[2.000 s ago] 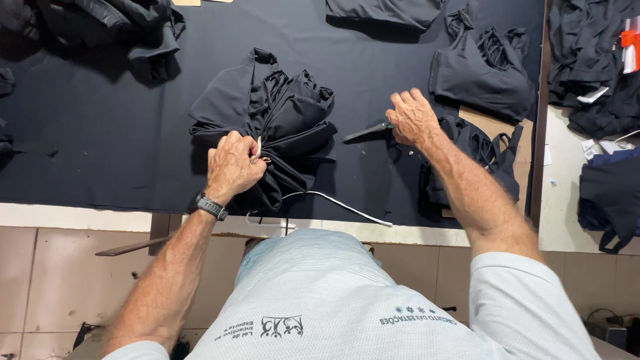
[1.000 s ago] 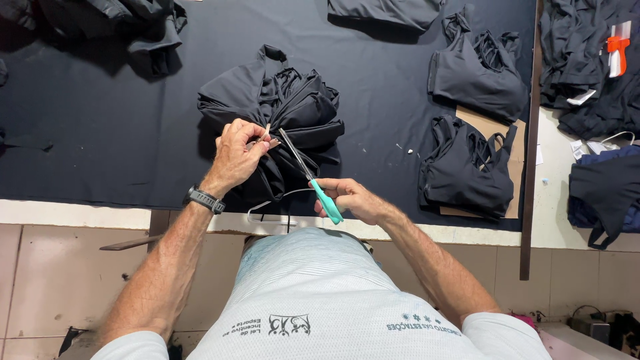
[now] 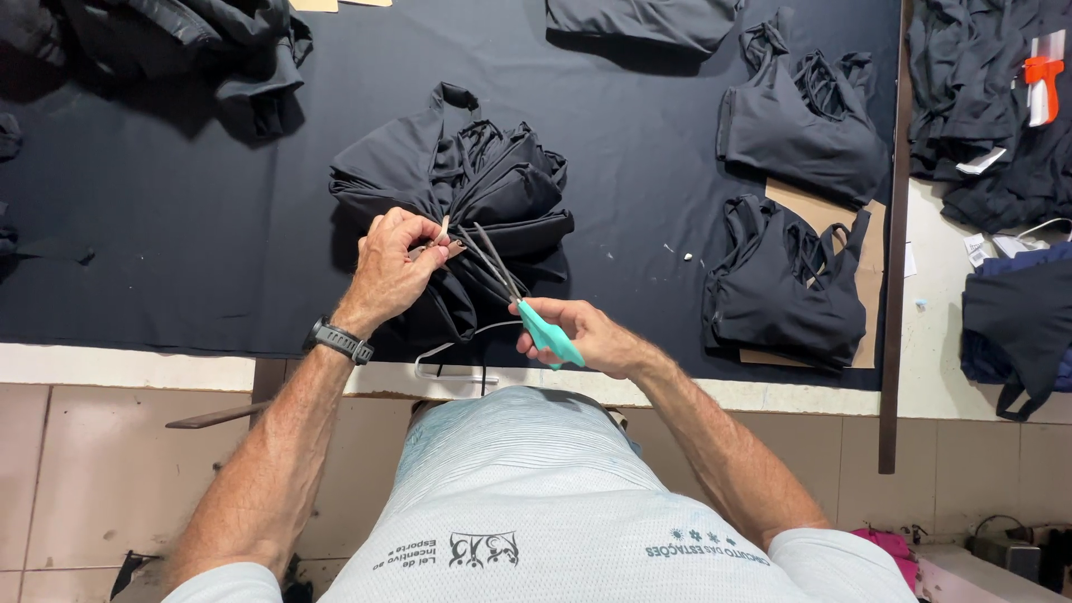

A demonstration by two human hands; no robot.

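Observation:
A bundle of black garments (image 3: 502,184), gathered at its middle by a pale strip (image 3: 445,228), lies on dark cloth. My left hand (image 3: 398,264) pinches the strip's end between thumb and fingers at the gathered part. In my right hand (image 3: 582,335) are scissors with turquoise handles (image 3: 546,333). Their blades are parted a little and point up and left, the tips close to the strip, over the bundle's folds. Whether the blades touch the fabric, I cannot tell. A white cord (image 3: 435,356) loops at the table's front edge, just below the bundle.
Folded black tops (image 3: 791,280) rest on brown cardboard (image 3: 871,243) at the right, by a dark metal bar (image 3: 894,251). Beyond it are more dark garments (image 3: 1017,310) and an orange-and-white tagging gun (image 3: 1043,79). A black garment pile (image 3: 176,42) lies at upper left.
Two seconds ago the scissors were to the right of the bundle, under my right hand; they are now in that hand at the bundle's tie. My left hand has stayed at the gathered part.

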